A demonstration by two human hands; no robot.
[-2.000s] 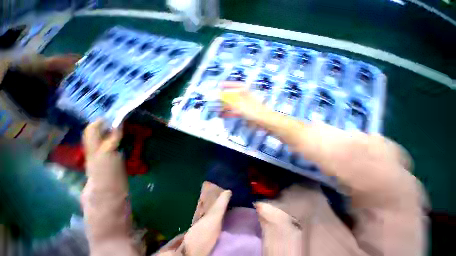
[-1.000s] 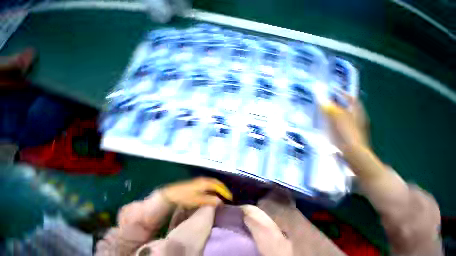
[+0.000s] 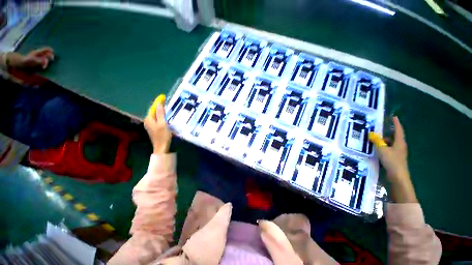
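Observation:
A white blister tray (image 3: 200, 60) lies at a slant over the green bench mat, its near edge towards me. Its three rows of pockets hold display modules (image 3: 260, 94), black and silver-white with pale blue edges. My left hand (image 3: 159, 124), with a yellow finger cot, grips the tray's left edge near the near-left corner. My right hand (image 3: 392, 147), also with yellow on a finger, grips the right edge. The fingers under the tray are hidden. Whether the tray rests on the mat or is lifted cannot be told.
Another person's hand (image 3: 37, 59) is at the far left by the green bench mat (image 3: 119, 57). A metal post (image 3: 185, 14) and a pale rail stand behind the tray. A red stool (image 3: 106, 155), yellow-black floor tape (image 3: 67, 196) and stacked pale sheets (image 3: 57, 246) are at the lower left.
Two seconds ago a second tray was at the left; it is gone from view. My left hand has moved from near my lap to the tray's left edge. My right hand has moved lower along the right edge.

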